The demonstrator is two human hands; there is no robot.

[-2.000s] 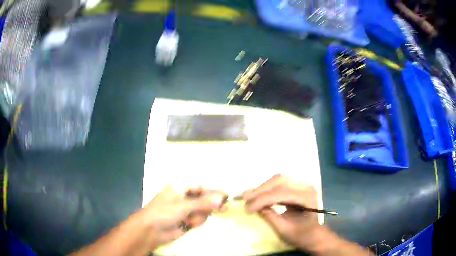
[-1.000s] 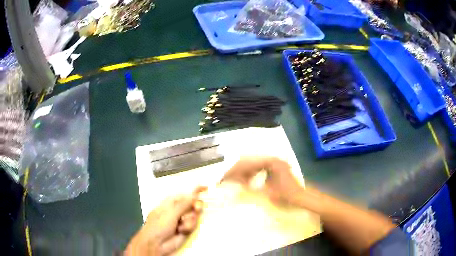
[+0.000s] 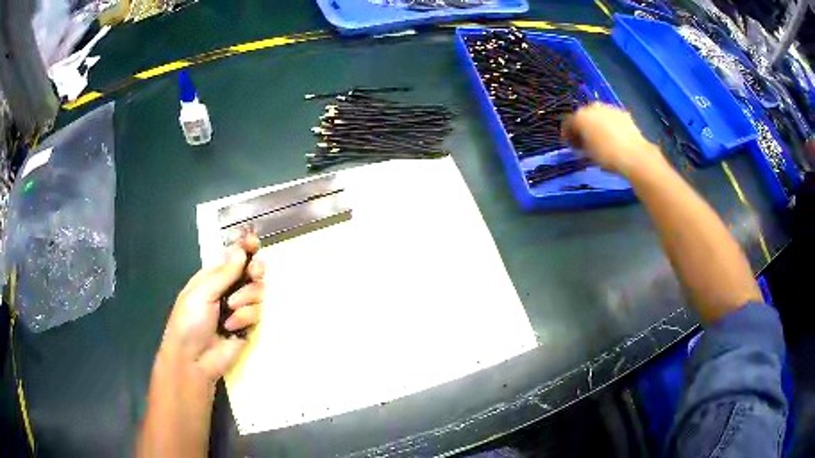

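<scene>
My left hand (image 3: 214, 309) is over the left part of the white sheet (image 3: 384, 295), with its fingers curled. Small dark parts (image 3: 234, 332) show between its fingers and palm; thumb and index fingertips meet by the grooved metal block (image 3: 286, 210). My right hand (image 3: 603, 134) is over the right side of the blue parts bin (image 3: 527, 199), which holds many thin black cables (image 3: 527, 85) with pale tips. Its fingers are bent and partly hidden, and I cannot tell if they hold a cable. A cable pile (image 3: 384, 125) lies behind the sheet, metal tips to the left.
A glue bottle (image 3: 194, 121) with a blue cap stands behind the block. A clear plastic bag (image 3: 64, 224) lies at left. A light-blue tray (image 3: 420, 12) is at the far edge. Another blue tray (image 3: 684, 89) lies right of the bin, beside more silvery parts.
My right hand has left the sheet and moved right and away to the bin; the cable seen in it earliest no longer shows. My left hand has moved left. The view has shifted.
</scene>
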